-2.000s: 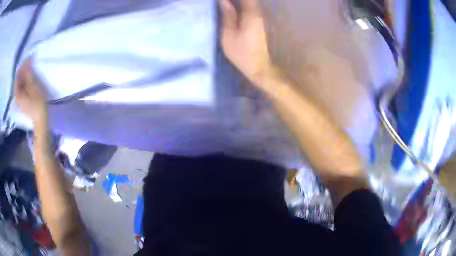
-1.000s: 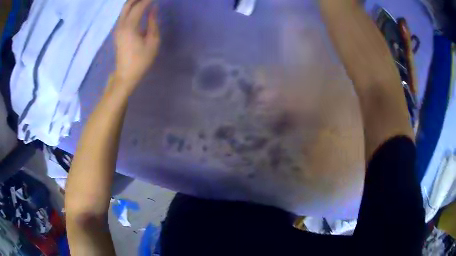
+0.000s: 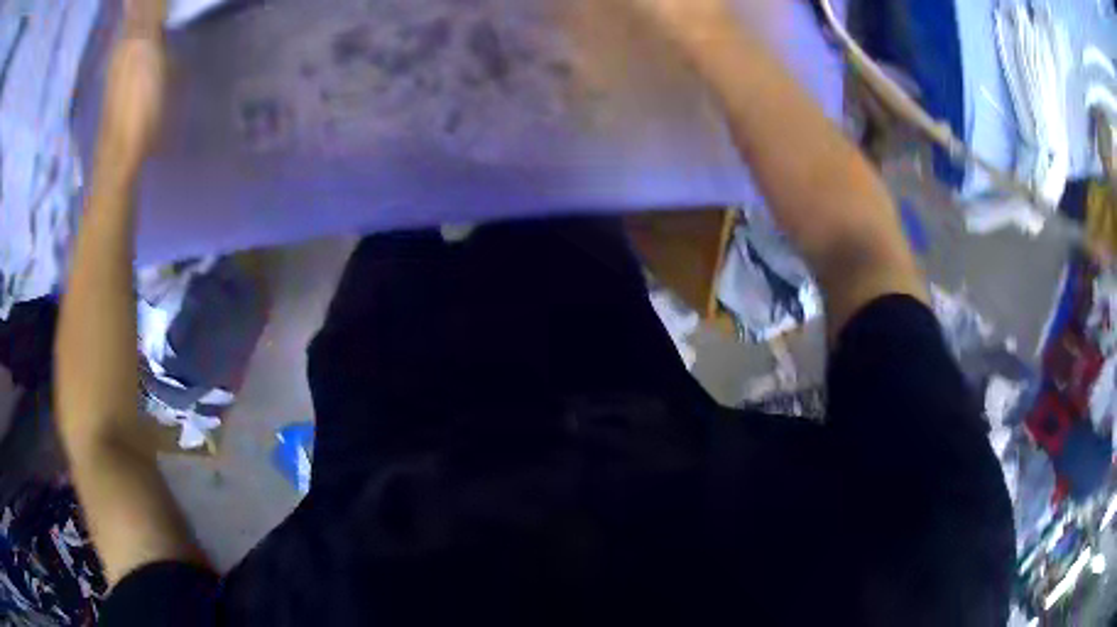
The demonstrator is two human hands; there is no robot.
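Observation:
The lavender table cover (image 3: 368,184) with grey-brown blotches lies in front of me, its front edge near my black clothes. My left hand (image 3: 137,74) is blurred at the top left, over the cover's left side; its fingers run up to the picture's edge. My right hand (image 3: 668,10) is blurred and cut off by the top edge, above the cover. What either hand holds cannot be told. A bit of a white piece (image 3: 196,10) shows at the top edge beside my left hand.
White fabric (image 3: 31,159) hangs at the far left. A stack of white pieces (image 3: 1023,86) stands at the top right beside a blue panel (image 3: 935,61). A pale cord (image 3: 900,104) slants along the table's right edge. A cardboard box (image 3: 688,255) and scraps lie on the floor below.
The view has tilted down, so the table sits higher in the picture. Both hands now show nearer the top edge, and my left hand further left. The large white piece seen two seconds ago is out of view.

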